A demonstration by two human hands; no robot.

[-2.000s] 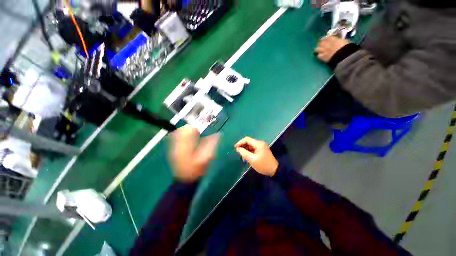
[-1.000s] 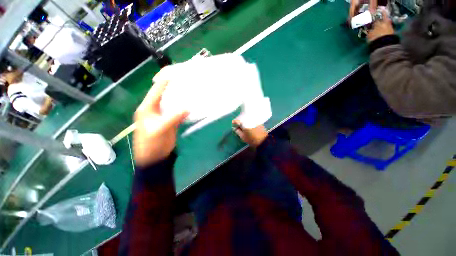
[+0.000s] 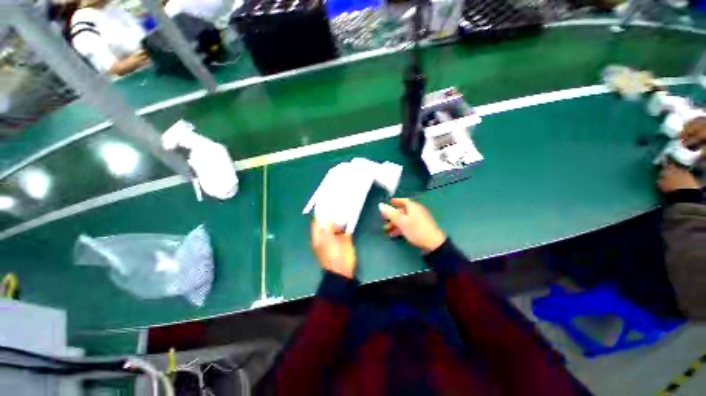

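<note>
A white security camera [image 3: 346, 189] is on or just above the green bench in front of me, its block-like bracket end pointing right and a thin antenna at its left. My left hand [image 3: 334, 249] holds its lower edge. My right hand [image 3: 414, 224] is just right of the camera, fingers curled together; whether it holds something small cannot be told. The black electric screwdriver [image 3: 412, 112] stands upright, with no hand on it, beside the grey-white screw feeder [image 3: 450, 147].
Another white camera [image 3: 213, 166] lies at left by the white strip. A clear plastic bag [image 3: 159, 263] lies at left. A neighbour's hands [image 3: 678, 177] work on white parts at far right, near a blue stool [image 3: 604, 317]. Black trays [image 3: 286, 35] stand across the line.
My view has turned. The camera, lifted in my left hand a second ago, is now lower and farther from my face. My right hand is now close beside its bracket end.
</note>
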